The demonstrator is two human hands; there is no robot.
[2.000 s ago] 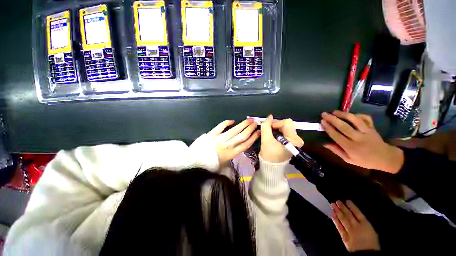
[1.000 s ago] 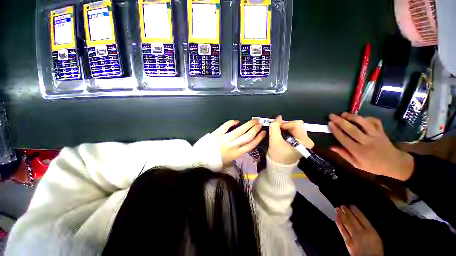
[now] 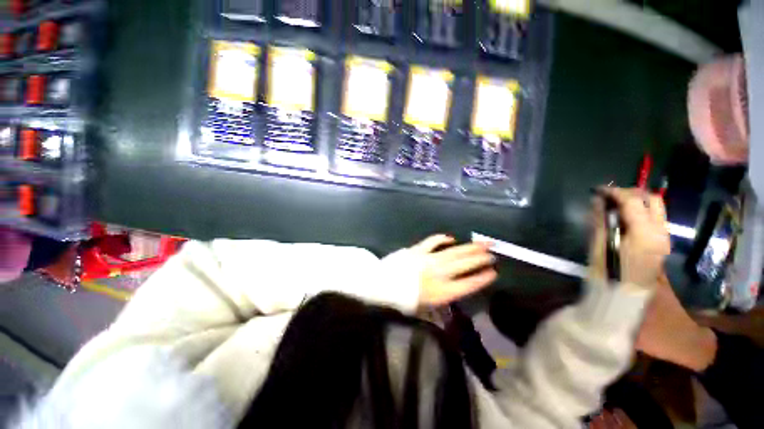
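Note:
A thin white strip (image 3: pixel 536 256) lies slanted near the bench's front edge. My left hand (image 3: pixel 456 272), in a white sleeve, has its fingertips on the strip's left end. My right hand (image 3: pixel 632 239) is raised at the right, blurred, closed around a dark, thin thing that looks like the marker pen (image 3: pixel 614 239). It covers the strip's right end and much of another person's hand. A clear blister tray (image 3: pixel 352 178) holds keypad mobile phones face up; the near row shows bright white screens (image 3: pixel 366 88) in yellow frames. Most far-row phones look dark.
Another person's dark sleeve (image 3: pixel 741 377) is at the lower right. Trays of open-back phones (image 3: pixel 50 172) with red-orange blocks stand at the left. A red pen (image 3: pixel 644 172), a dark phone (image 3: pixel 712 243) and a pink round item (image 3: pixel 716 109) are at the right. Dark hair hangs at bottom centre.
The view has shifted, bringing in the left trays and the tray's far row. My right hand has moved off the strip's middle to the right. My left hand stays at its left end.

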